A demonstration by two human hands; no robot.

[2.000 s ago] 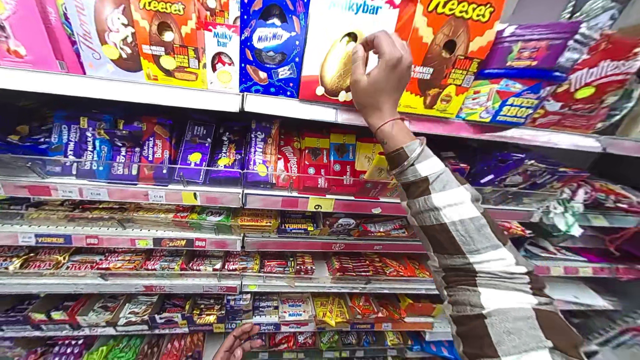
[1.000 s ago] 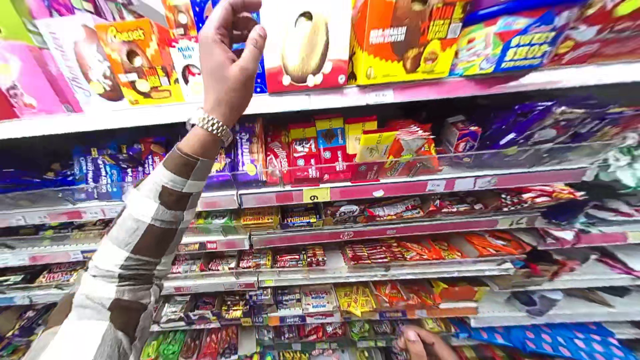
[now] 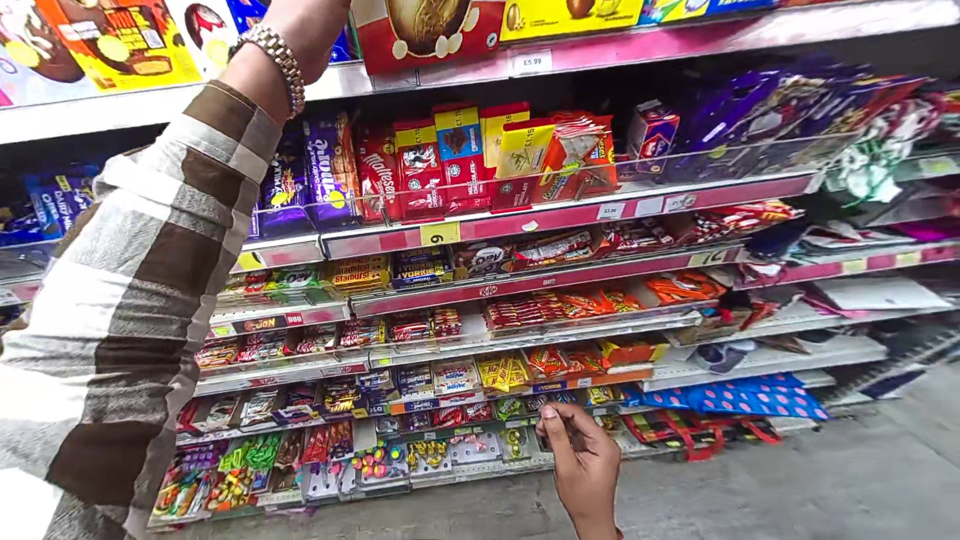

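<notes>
My left hand (image 3: 311,34), with a metal watch at the wrist and a brown and white checked sleeve, is raised at the upper left. Its fingers lie beyond the top edge, so any hold is hidden. Close by on the right stands a boxed chocolate egg (image 3: 431,34) on the top shelf. My right hand (image 3: 581,457) is low, in front of the bottom shelves, with fingers curled and thumb against them; nothing shows in it. Red and yellow chocolate bars (image 3: 457,161) stand behind a clear guard on the shelf below the eggs.
Shelves of sweets run across the view. Purple bags (image 3: 757,112) fill the upper right. A blue spotted bag (image 3: 735,397) lies on a low shelf, with a checked bag (image 3: 697,435) with red handles below it. Grey floor (image 3: 787,495) shows at the lower right.
My right hand, at the Milkybar egg box two seconds ago, is now low. My left hand has gone from low down to the top shelf. The view has tilted downward.
</notes>
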